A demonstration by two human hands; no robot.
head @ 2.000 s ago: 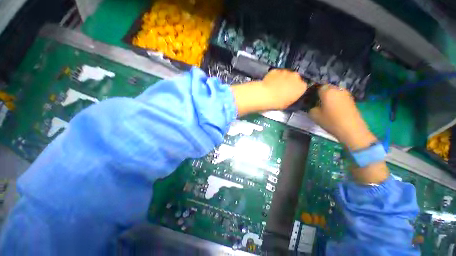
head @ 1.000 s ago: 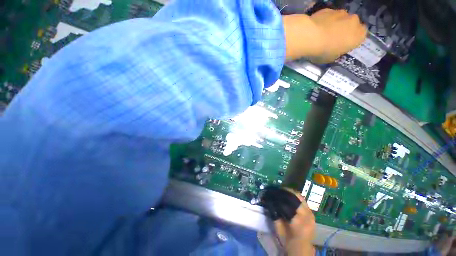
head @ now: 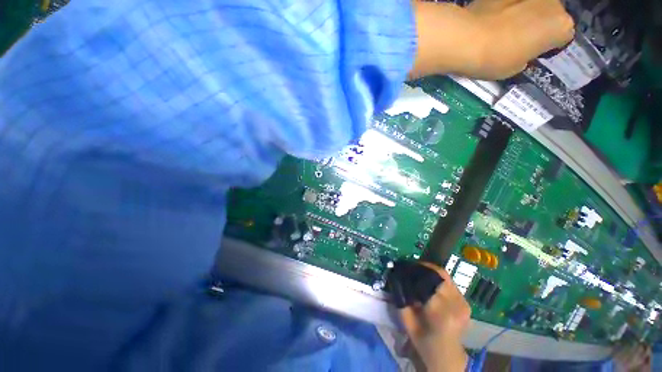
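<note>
A large green circuit board (head: 290, 190) lies in front of me, with white areas and small parts. My left hand (head: 501, 38) reaches over from the left at the top, at a black bin of small silvery-grey parts (head: 555, 94); its fingertips are hidden, so any held part cannot be seen. My right hand (head: 434, 309), with black finger cots, is at the board's near edge beside the lower end of a dark strip between two boards. Its fingers are bent; whether they hold anything cannot be told.
A neighbouring board (head: 526, 207) bears orange-yellow discs (head: 480, 256), white blocks and black upright parts. A metal rail (head: 305, 285) runs along the near side. A labelled bin front (head: 524, 107) and green mat (head: 617, 131) are upper right. Another person's hand (head: 633, 357) shows at bottom right.
My left hand moved from beside my right hand at the bins to further right and up in view. My right hand left the bins for the board's near edge. The view has shifted.
</note>
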